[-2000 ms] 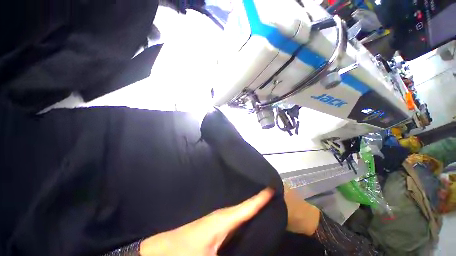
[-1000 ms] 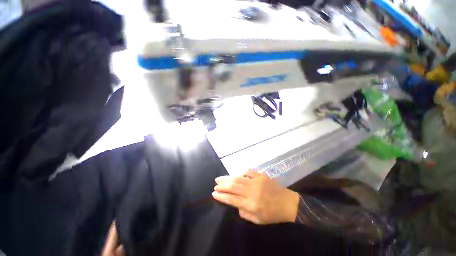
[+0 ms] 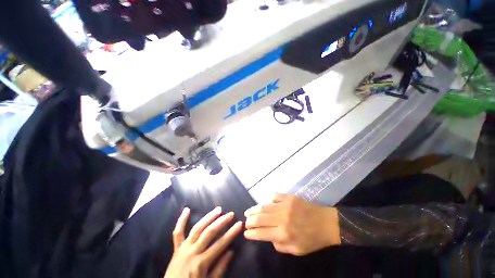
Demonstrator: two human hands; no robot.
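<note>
A black garment piece point(image 3: 157, 228) lies on the table, its narrow far end under the brightly lit presser foot area point(image 3: 209, 172) of the white JACK sewing machine point(image 3: 217, 87). My left hand point(image 3: 203, 250) lies on the cloth with fingers spread, just in front of the needle area. My right hand point(image 3: 293, 225) pinches the cloth's right edge near the front edge of the bed. The needle itself is lost in glare. A large black garment pile point(image 3: 54, 179) is at the left.
Black-handled snips point(image 3: 291, 107) lie behind the bed under the arm. A cluster of small tools point(image 3: 374, 86) is at the bed's right end. A ruler strip point(image 3: 347, 165) runs along the front edge. A green basket point(image 3: 472, 103) stands at right. A dark thick arm point(image 3: 49, 49) looms top left.
The view has leaned closer and turned. My left hand has come from the lower edge onto the cloth, fingers spread. My right hand still pinches the cloth's right edge, as a second ago.
</note>
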